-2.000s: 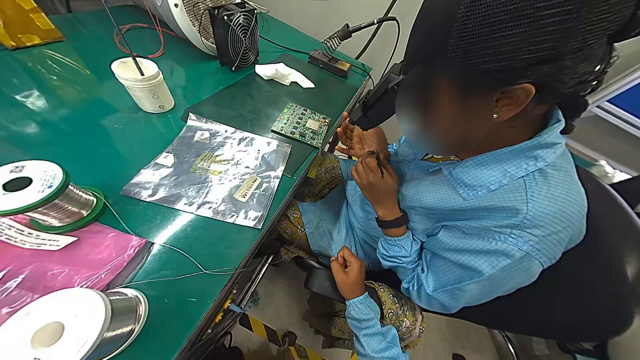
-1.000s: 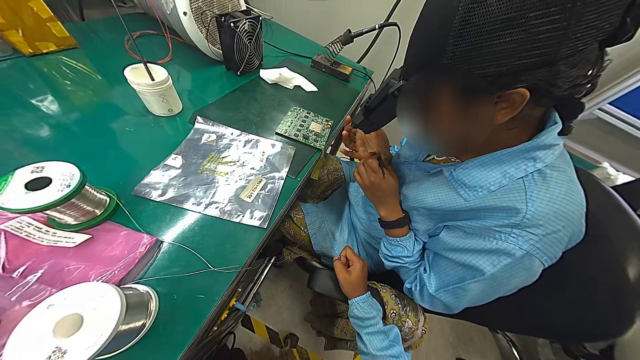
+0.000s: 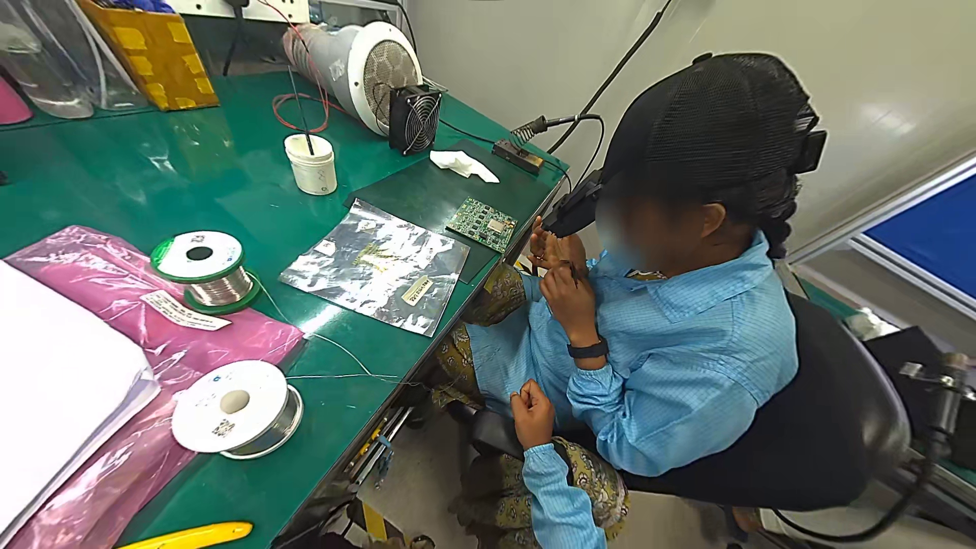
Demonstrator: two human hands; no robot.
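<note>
My right hand [image 3: 534, 414], in a light-blue sleeve, is low and right of centre, beside the table edge. Its fingers are curled closed, and I see nothing in it. My left hand is out of view. Beyond it sits a co-worker in a blue smock and black mesh cap; one of the co-worker's hands [image 3: 572, 299] holds a thin dark tool near the palm of the other. A green circuit board [image 3: 482, 224] lies on a dark mat [image 3: 404, 183] near the table's edge. A silvery antistatic bag [image 3: 374, 267] lies partly on the mat.
Two solder wire spools [image 3: 217, 271] stand on or beside pink plastic wrap [image 3: 99, 255] at left. A white tub [image 3: 311, 166], a small fan [image 3: 414, 120], a soldering iron holder [image 3: 526, 133] and a white cloth [image 3: 463, 165] are farther back. Loose wire trails over the table edge.
The view has shifted left and back, showing white paper and a yellow handle. My right hand stays curled, with no plain change in the co-worker's pose.
</note>
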